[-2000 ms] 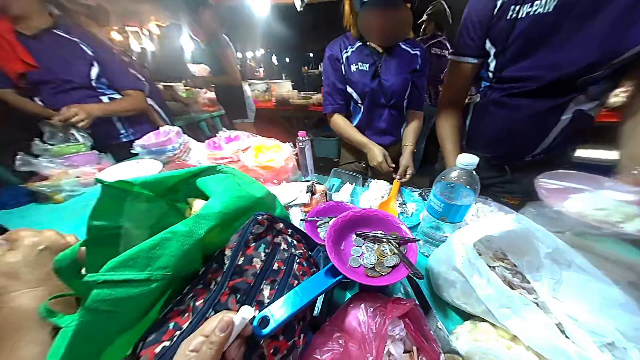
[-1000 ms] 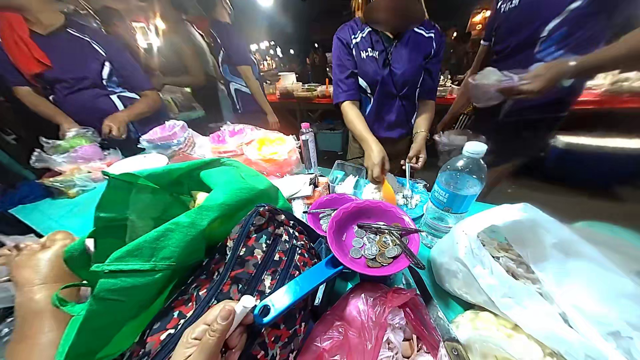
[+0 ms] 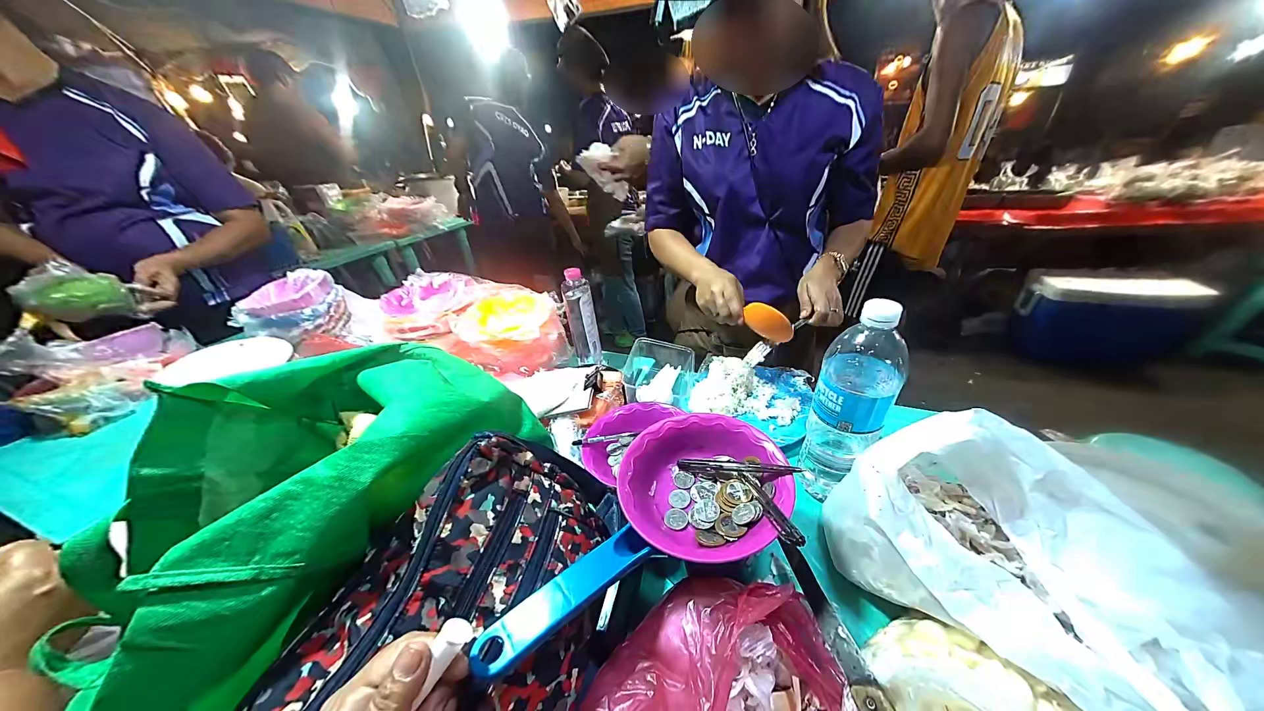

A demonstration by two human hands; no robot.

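At the bottom left, my right hand [image 3: 400, 676] grips a short white stick-like object [image 3: 446, 647], close to the end of a blue plastic handle [image 3: 563, 597]. The handle reaches up to a scalloped purple bowl [image 3: 642, 484] with coins [image 3: 706, 509] and dark slender utensils in it. A second purple bowl [image 3: 600, 449] lies partly behind it. A camouflage-patterned zippered bag [image 3: 474, 533] is beside my right hand. At the left edge, cropped skin, seemingly my left hand [image 3: 30, 602], is near a green cloth bag [image 3: 326, 474]; its fingers are not clear.
A water bottle [image 3: 857, 395], a white plastic bag [image 3: 987, 523] and a pink plastic bag [image 3: 731, 642] crowd the table. Across it, a person in purple [image 3: 765, 178] holds an orange spoon [image 3: 768, 321] over white shredded food [image 3: 736, 385]. Another person handles a green item in plastic at left.
The person opposite has raised the orange spoon and holds it tilted over the white food. The person at the right with an outstretched arm is out of view. My right hand keeps its hold.
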